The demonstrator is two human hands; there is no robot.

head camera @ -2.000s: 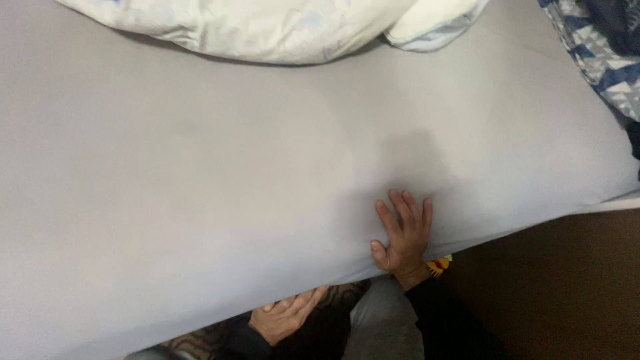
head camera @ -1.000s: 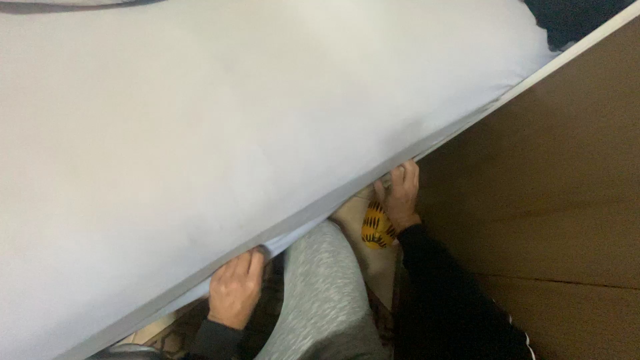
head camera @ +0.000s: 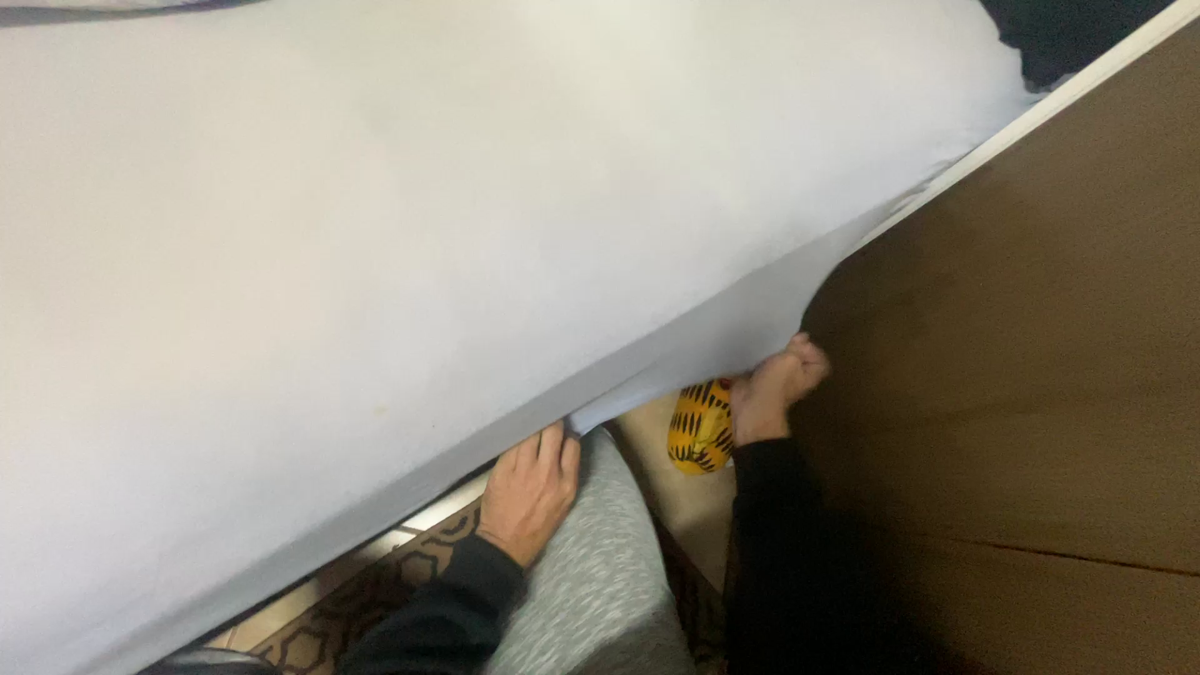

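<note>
A pale fitted sheet (head camera: 450,216) covers the mattress, its side hanging toward me. My left hand (head camera: 532,487) is at the lower edge of the sheet, fingertips hooked at the fabric beside my grey-trousered knee (head camera: 600,562). My right hand (head camera: 778,384), slightly blurred, grips the sheet's edge and holds it pulled out from the mattress side, close to the brown wooden panel. Just left of the right wrist, a yellow object with black stripes (head camera: 701,427) lies low near the floor.
The brown wooden panel (head camera: 1012,375) with a white top edge (head camera: 1022,127) stands along the right. Dark fabric (head camera: 1078,37) lies at the top right. Below the bed are a patterned rug (head camera: 309,637) and light floor tiles (head camera: 684,516). Bedding shows at the top left.
Two seconds ago my right hand lay spread on top of the sheet; it went to the edge and now pulls the fabric outward. My left hand came up from below to the sheet's edge.
</note>
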